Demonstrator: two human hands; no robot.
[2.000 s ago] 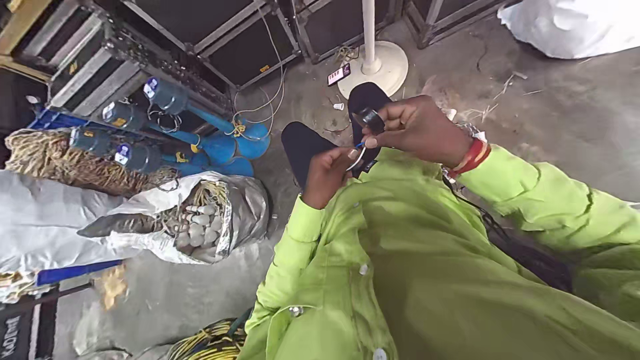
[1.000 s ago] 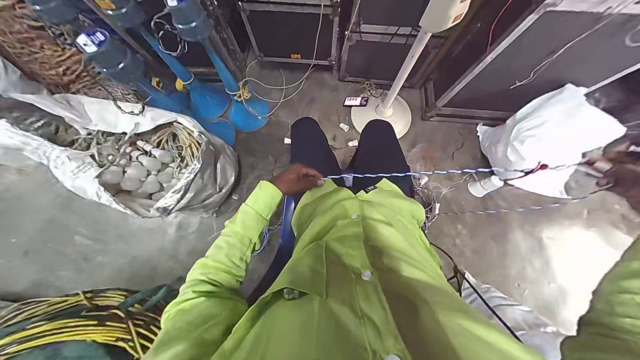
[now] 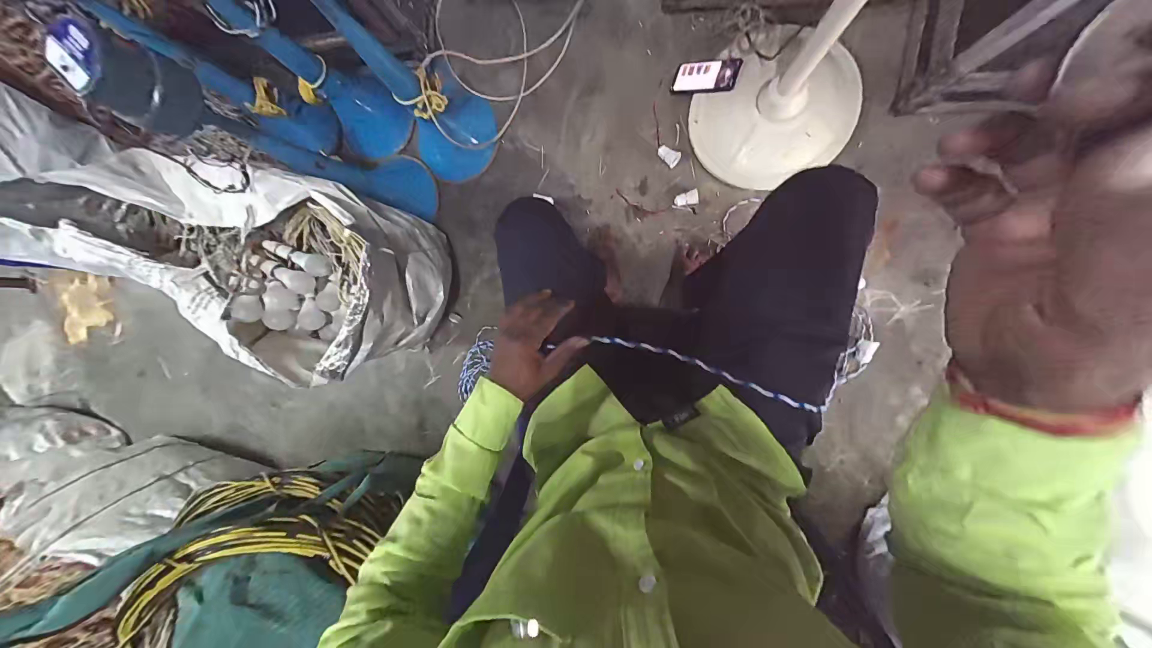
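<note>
A twisted blue-and-white wire (image 3: 711,367) runs across my thighs and hangs beyond the thigh on the right side. My left hand (image 3: 533,346) rests on the thigh at the left, fingers apart, over the wire; whether it grips the wire cannot be told. Beside that hand lies a loose bundle of the same wire (image 3: 474,367). My right hand (image 3: 1048,243) is raised close to the camera at the right, blurred, with its fingers partly bent; what it holds, if anything, is unclear.
A white sack holds light bulbs (image 3: 292,297). Blue stands (image 3: 373,112) with round bases are behind it. A white round stand base (image 3: 774,108) and a phone (image 3: 706,76) are ahead. Yellow cable coils (image 3: 261,531) lie lower left.
One second ago the wire was stretched between my hands; now it lies slack over my legs. My right hand has come up close to the camera. The view has shifted.
</note>
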